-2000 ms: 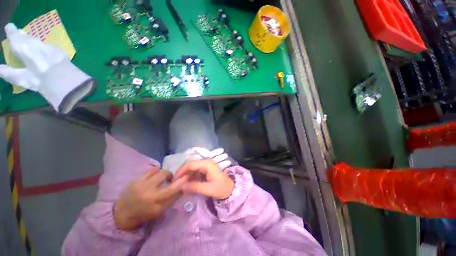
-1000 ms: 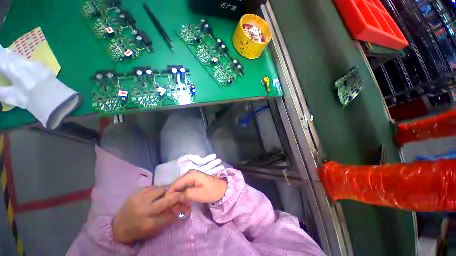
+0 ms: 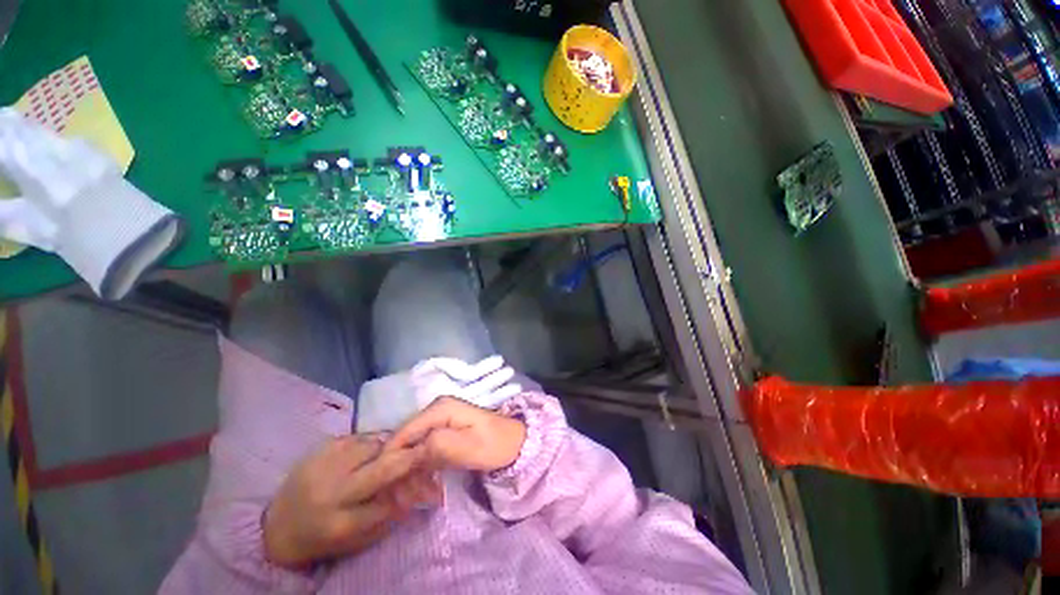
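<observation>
My left hand [image 3: 337,502] and my right hand [image 3: 465,435] are bare and touch each other over my lap, fingers overlapping. No object shows in them; what lies between the fingers is hidden. A white glove [image 3: 389,401] lies on my lap just beyond my hands. The other white glove [image 3: 87,209] lies on the table's left side, partly over a yellowish label sheet [image 3: 81,102]. A circuit board [image 3: 320,209] lies along the table's near edge. A second board [image 3: 270,87] lies behind it, and a third [image 3: 488,116] lies slanted to the right.
A black pointed tool [image 3: 366,56] lies between the boards. A yellow tub [image 3: 587,99] and a small yellow-headed item [image 3: 623,192] are near the table's right edge. The conveyor [image 3: 756,267] carries a board piece [image 3: 810,186]. A red-wrapped post [image 3: 907,436] crosses it. A red tray [image 3: 872,52] stands beyond.
Since the earliest frame the view has shifted, so the table things sit further left. My hands have come closer together, the fingers now overlapping more. The gloves and table boards keep their places.
</observation>
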